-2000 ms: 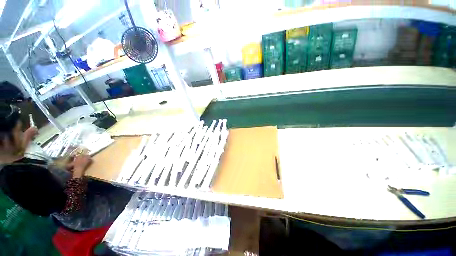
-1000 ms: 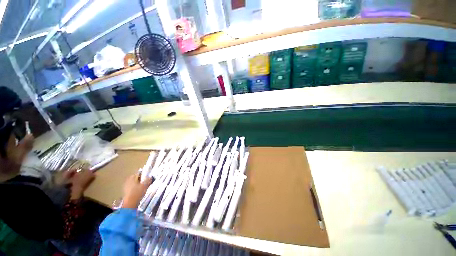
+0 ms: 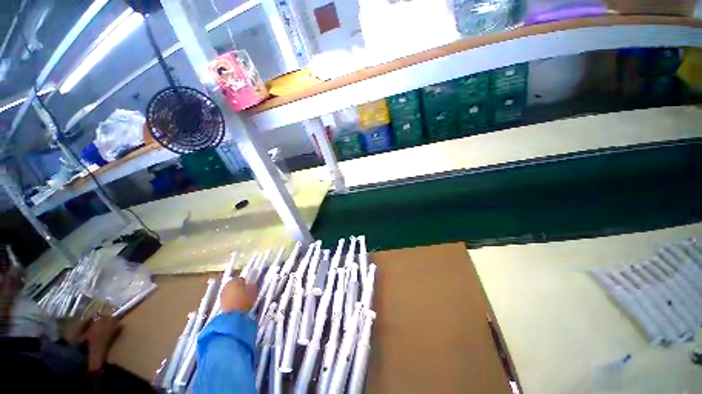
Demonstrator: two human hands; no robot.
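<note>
Many long white handle bodies (image 3: pixel 308 315) with narrow tips lie side by side in a pile on the brown cardboard sheet (image 3: pixel 423 323). My left hand (image 3: pixel 239 295), in a blue sleeve, comes up from the bottom edge and rests at the left part of the pile. Its fingers are small and partly hidden among the handles, so I cannot tell whether it grips one. My right hand is out of the picture.
A dark slim tool (image 3: pixel 500 352) lies on the cardboard's right edge. A second handle group (image 3: pixel 666 292) lies at the far right. Another person's hand (image 3: pixel 100 335) is at the left, near more white handles (image 3: pixel 69 288). A green belt (image 3: pixel 493 200) runs behind.
My left hand came into view a second ago at the pile's left edge and has moved right, onto the handles. Several handles at the left now lie further spread. The view has shifted.
</note>
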